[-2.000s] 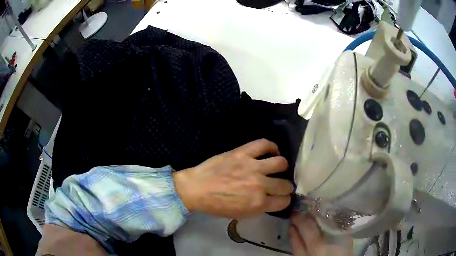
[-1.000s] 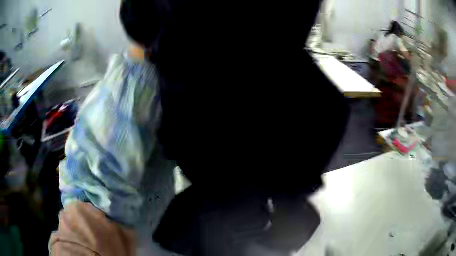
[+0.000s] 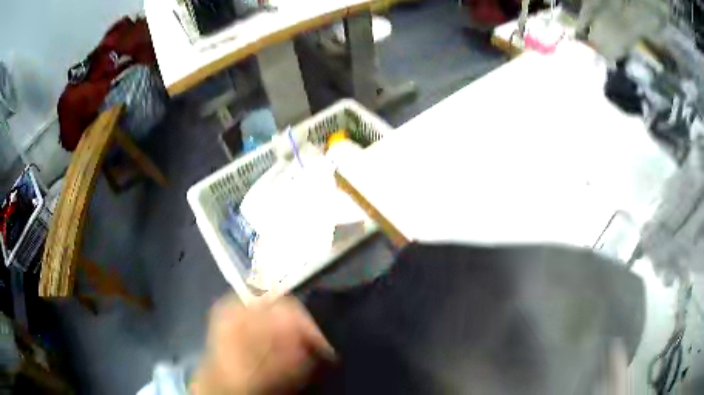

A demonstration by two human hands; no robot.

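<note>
The dark cloth is spread across the bottom of the view, smooth, blurred and dark grey to black. It covers the near end of the white table and overlaps the basket's near corner. My left hand, blurred and cut off by the bottom edge, grips the cloth's left side. A blurred skin-toned strip at the cloth's lower right looks like part of my right hand; its hold cannot be made out. Scissors lie on the machine bed at the lower right.
A white slotted basket with white material inside stands left of the white table. A wooden bench is at far left, another table behind. Black and white scraps lie at the table's far right. The machine is blurred at right.
The view has swung from the machine, past the raised dark cloth, down to the basket and table. The cloth is now lower and spread out. My left hand has come back into view.
</note>
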